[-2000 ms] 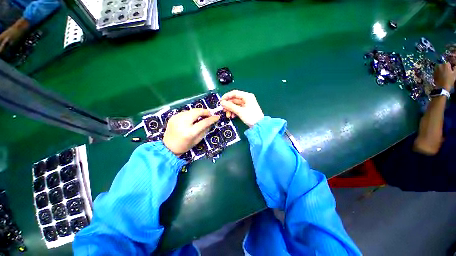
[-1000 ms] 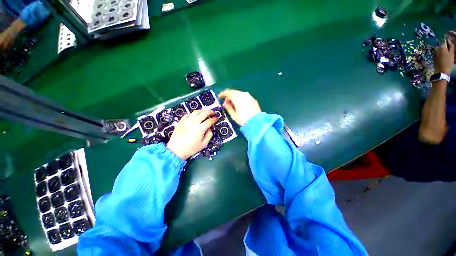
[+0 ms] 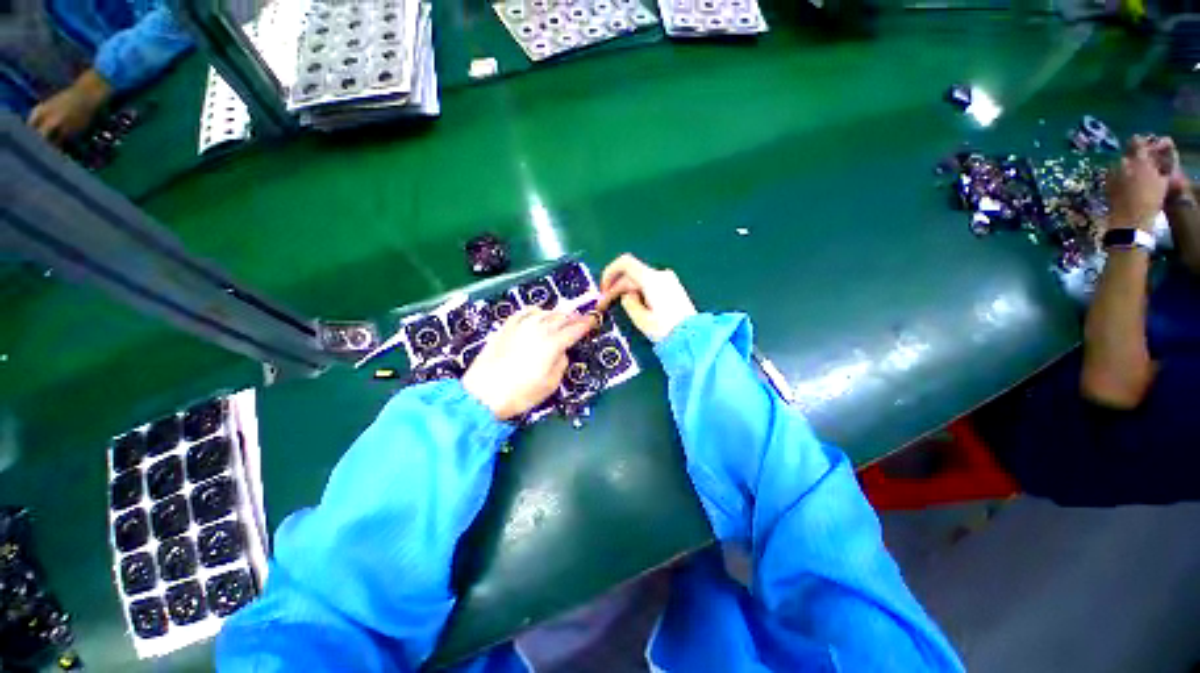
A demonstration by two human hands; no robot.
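A white tray with black rounded-square housings (image 3: 609, 355) lies in front of me, with dark wired parts heaped over its middle. My left hand (image 3: 529, 362) rests over the tray's middle and hides several positions, its fingertips at the tray's right part. My right hand (image 3: 642, 296) is at the tray's right edge, its thumb and fingertips together beside my left fingertips. A tiny dark piece seems to sit between the fingertips, too small to tell which hand holds it. A single dark unit (image 3: 487, 254) lies beyond the tray.
A second tray of black housings (image 3: 250, 500) lies at left. A grey post (image 3: 158, 256) rises at left. Stacked trays (image 3: 362, 59) stand at the back. A loose parts pile (image 3: 996, 191) lies at right by another person's hands. A thin tool (image 3: 774, 377) lies beside my right sleeve.
The camera view has shifted, showing more trays at the back. My fingertips have come together again at the tray's right edge. The single dark unit sits further left than two seconds ago.
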